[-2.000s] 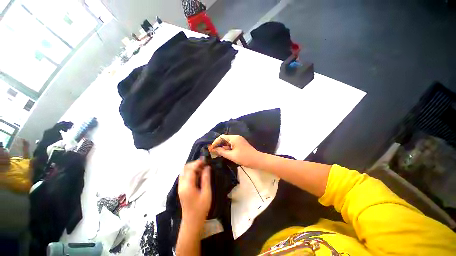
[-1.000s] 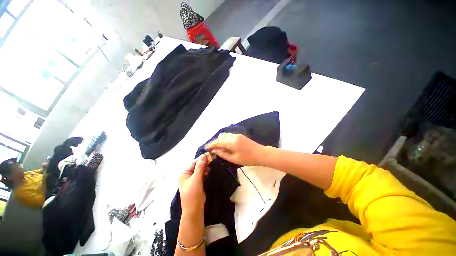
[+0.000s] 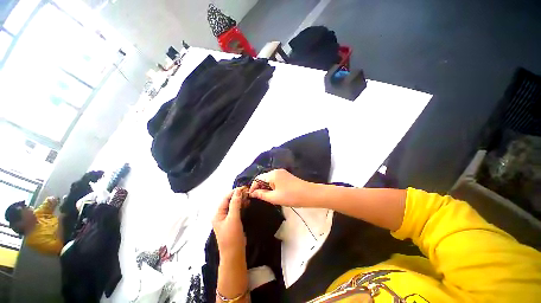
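Observation:
A black garment [image 3: 305,155] lies over the table edge and my lap. My left hand [image 3: 230,220] pinches the garment at a small yellowish-brown patch [image 3: 245,194]. My right hand [image 3: 276,188] is beside it, fingers curled and pinching at the same spot, almost touching the left fingertips. I cannot make out a needle or thread between them. A white paper template [image 3: 304,239] with a dark line and small marks lies against the garment below my right forearm. A small white strip [image 3: 261,276] shows near my left wrist.
A black garment pile [image 3: 204,124] lies on the white table [image 3: 356,142]. A dark box [image 3: 346,83] with a blue item stands at the far edge. White scraps [image 3: 155,278] and dark trims [image 3: 194,287] lie at left. A person in yellow [image 3: 44,232] sits across; a crate [image 3: 474,177] is at right.
My left hand has come up from a blurred position to the patch beside my right fingertips. My right hand has shifted slightly down. The view has tilted a little, and the person across shows more.

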